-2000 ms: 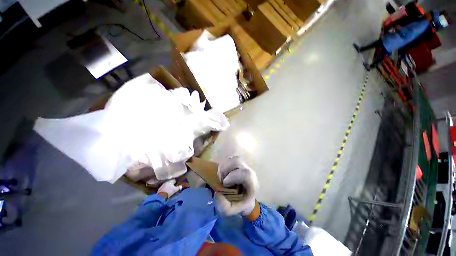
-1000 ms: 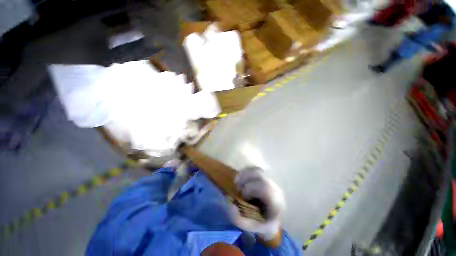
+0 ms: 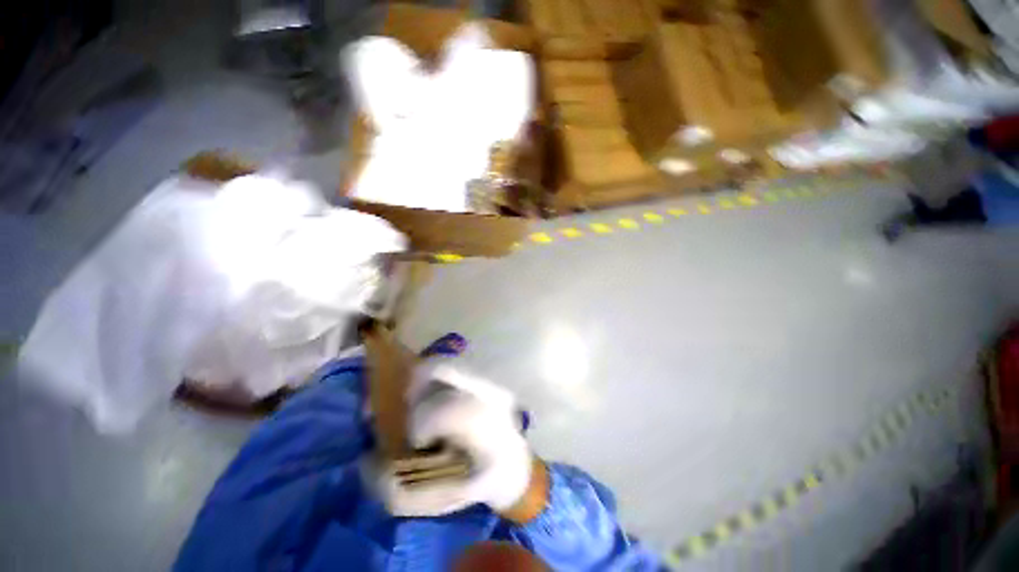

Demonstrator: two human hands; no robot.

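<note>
My right hand [image 3: 475, 441], in a white glove, is closed around a folded brown cardboard strip [image 3: 389, 391] in front of my body. A carton heaped with crumpled white packing foam [image 3: 257, 279] is at the left, close to my body; the foam hides most of the carton. The far end of the cardboard strip reaches toward this carton. My left hand is not visible; my blue left sleeve runs up to the carton's near side. The picture is blurred.
A second open carton [image 3: 453, 232] with white packing stands ahead. Brown cardboard boxes [image 3: 592, 112] stand behind yellow marking tape [image 3: 626, 226]. Another marking line [image 3: 771, 505] crosses the lower right. Part of a person in blue [image 3: 998, 201] shows at the right edge.
The view has turned right. The cartons and foam sit further left, and more brown boxes show. My left hand, visible earlier at the near carton, is out of sight. My right hand keeps its hold.
</note>
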